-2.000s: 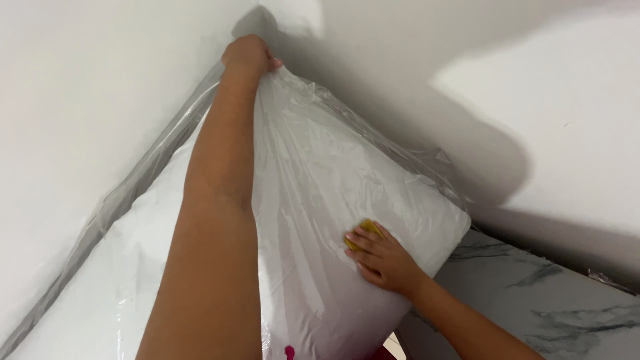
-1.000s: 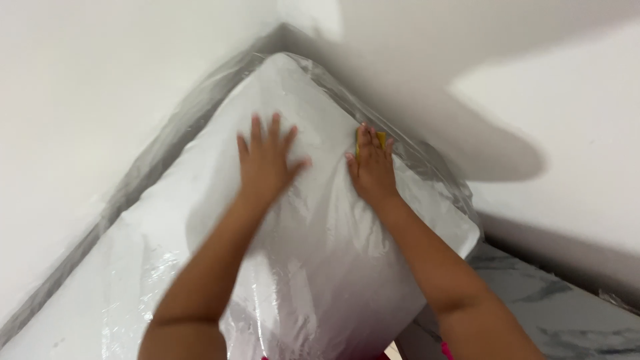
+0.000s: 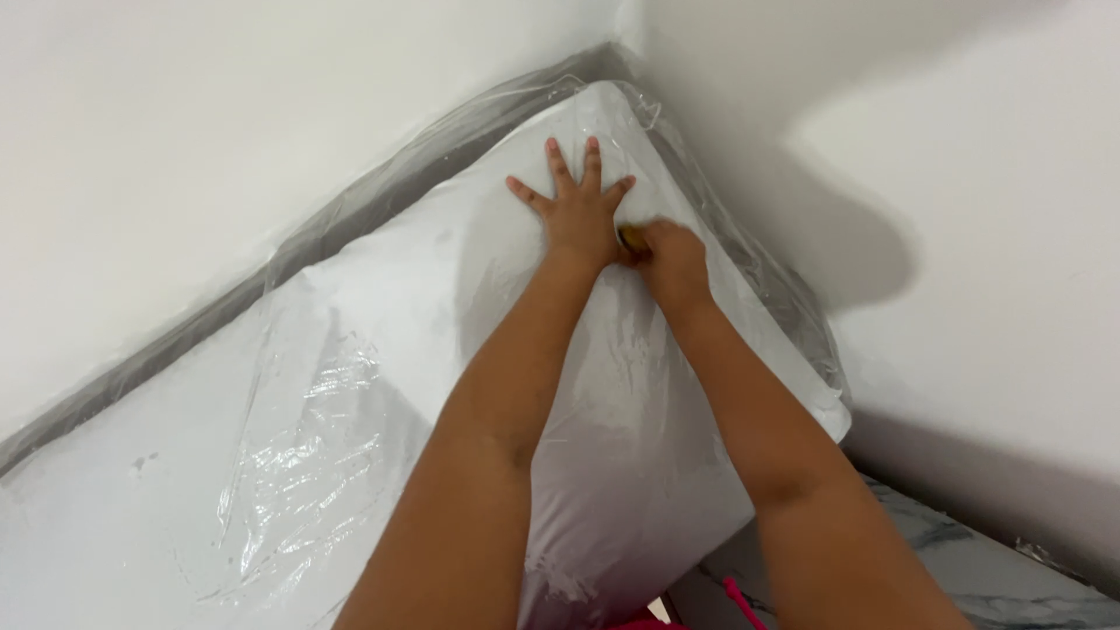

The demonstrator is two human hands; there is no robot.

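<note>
A white mattress (image 3: pixel 376 306), covered in clear plastic film (image 3: pixel 306 490), fills the middle and lower left of the view, one corner pointing up. My left hand (image 3: pixel 580 210) lies flat on it near that corner, fingers spread, holding nothing. Close by its wrist, my right hand (image 3: pixel 674 258) is closed on a small yellowish object (image 3: pixel 633 238), which is blurred and mostly hidden by the fingers. Loose film bunches along the mattress's upper edges.
White walls (image 3: pixel 219 105) meet behind the mattress corner, and shadows fall on the right wall (image 3: pixel 989 262). A grey-veined marble-look surface (image 3: pixel 980 560) lies at the lower right. A pink cord (image 3: pixel 742 602) hangs at the bottom edge.
Two seconds ago my left hand gripped the film at the top corner; now it lies spread on the mattress. My right hand has moved up and inward beside it with the yellowish object.
</note>
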